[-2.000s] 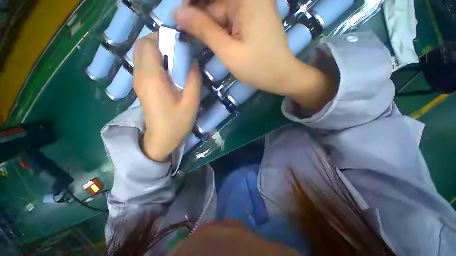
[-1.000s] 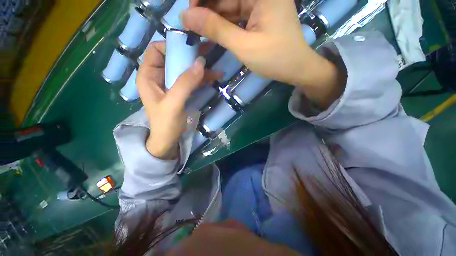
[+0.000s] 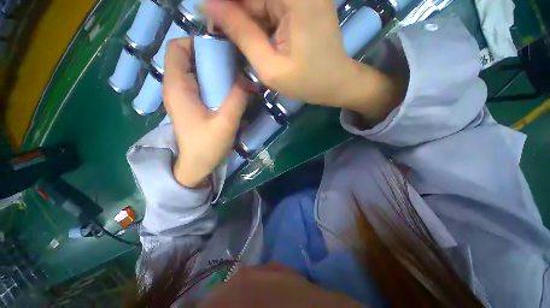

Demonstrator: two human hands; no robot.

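Note:
My left hand (image 3: 202, 120) grips a pale-blue housing (image 3: 214, 71) between thumb and fingers, above the clear tray. My right hand (image 3: 289, 51) is at the housing's upper end, fingers bent, partly cut off by the top edge. Its fingertips are blurred, and I cannot tell what they hold. The clear tray (image 3: 260, 163) lies under both hands with rows of pale-blue housings that have dark and silvery ends. The hands and sleeves hide part of the tray.
At the left lie a large black tool (image 3: 36, 171) and a smaller black corded tool (image 3: 69, 201). A small orange item (image 3: 125, 217) lies by the cable. A white cloth (image 3: 496, 30) is at upper right. A yellow-orange edge (image 3: 45, 54) curves at upper left.
The held housing has turned: two seconds ago a white face with a dark slot showed, now a smooth blue side. Both hands stay together at the housing. The view has shifted slightly.

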